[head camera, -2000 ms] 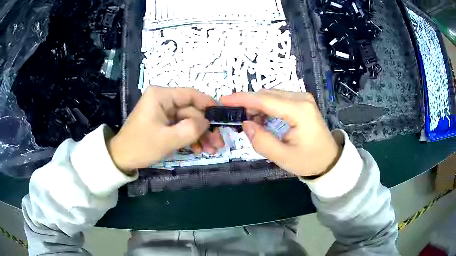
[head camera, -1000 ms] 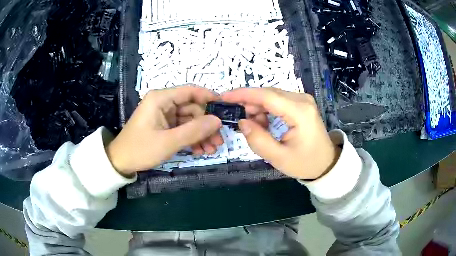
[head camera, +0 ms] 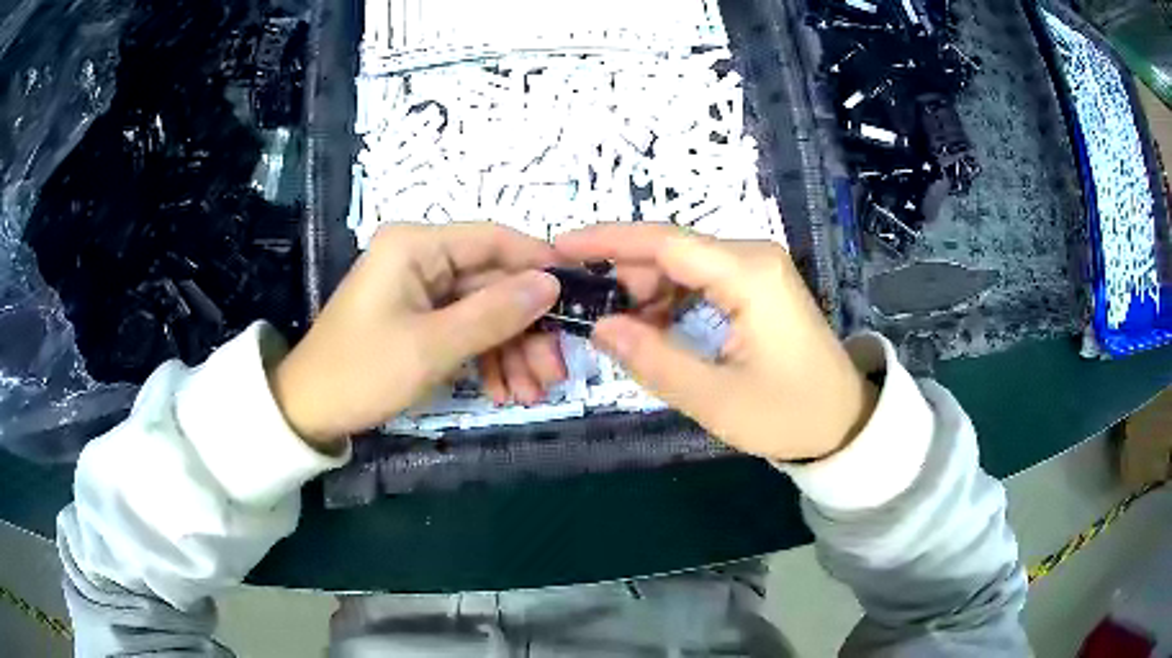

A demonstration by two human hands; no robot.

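Note:
A small black plastic housing is held between both hands over the near part of the pile of white strips. My left hand grips its left end, with the thumb on its face and the other fingers curled behind and below. My right hand grips its right end between thumb and fingers. A thin light line shows along the housing's lower edge. The fingertips cover both ends, and I cannot tell whether a strip sits in it.
A large heap of black housings lies left in a crumpled clear bag. A smaller black heap with white bars lies on the right grey tray. A blue-edged tray of white strips stands far right. The dark green bench edge is nearest.
The housing has turned between my fingers and now tilts down to the right. My left thumb has moved up onto its face. Both hands stay in nearly the same place.

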